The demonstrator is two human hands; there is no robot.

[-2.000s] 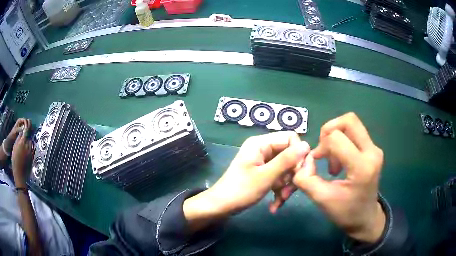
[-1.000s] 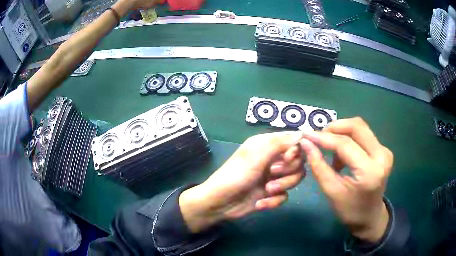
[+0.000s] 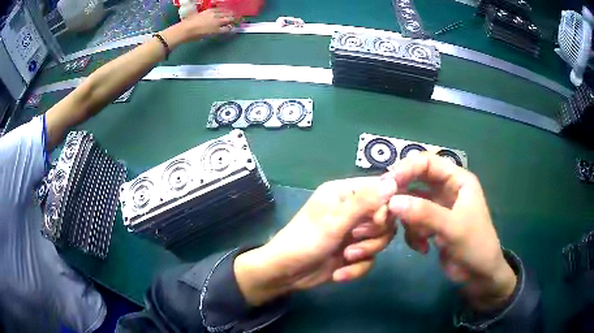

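Observation:
My left hand (image 3: 325, 227) and my right hand (image 3: 449, 221) meet at the fingertips right of centre, above the green surface. The fingertips are pinched together; anything small between them is hidden. A three-ring plate (image 3: 366, 159) with black rings lies flat just beyond my right hand, which covers part of it. Another three-ring plate (image 3: 260, 123) lies farther off to the left; its left seat looks darkest. A plate stack (image 3: 198, 170) with a silver top stands left of my left hand.
A second plate stack (image 3: 384, 73) stands on the pale metal strip (image 3: 495, 107). A neighbour's arm (image 3: 107, 81) reaches across the left side toward a red tray (image 3: 241, 6). The neighbour's plate stack (image 3: 94, 195) leans at left. Dark stacks and a white fan (image 3: 573, 45) are at right.
Both loose three-ring plates have shifted right, the nearer one partly behind my right hand. The neighbour's arm has come in across the left toward the red tray. My hands stay together.

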